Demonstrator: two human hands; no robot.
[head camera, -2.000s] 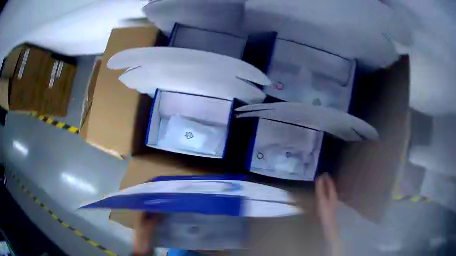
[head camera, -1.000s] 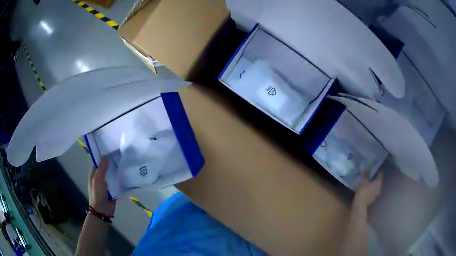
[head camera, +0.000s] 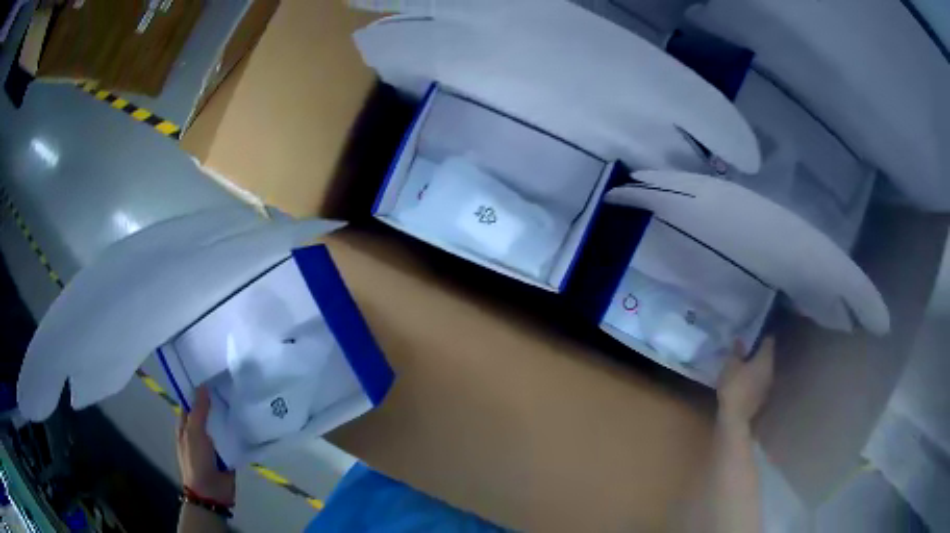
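My left hand (head camera: 204, 450) grips the lower left side of an open blue gift box (head camera: 345, 331) with a white inside, held tilted outside the carton. A whitish inner bag (head camera: 273, 380) lies in it, and its long white lid flap (head camera: 135, 302) spreads to the left. My right hand (head camera: 746, 383) is at the lower right corner of another open blue box (head camera: 682, 302) in the master carton, fingers on its wall. A third open box (head camera: 495, 193) stands to its left with a whitish bag inside.
The brown master carton's near flap (head camera: 500, 406) lies folded toward me, and its left flap (head camera: 281, 109) stands out. Another blue box (head camera: 813, 146) is at the far right. A brown carton (head camera: 115, 42) stands on the grey floor near yellow-black tape (head camera: 135, 112). Blue clothing shows at the bottom.
Since two seconds ago, the blue box in my left hand has moved left and turned open side up. My right hand has come onto the right box. Over the last second the view has shifted slightly.
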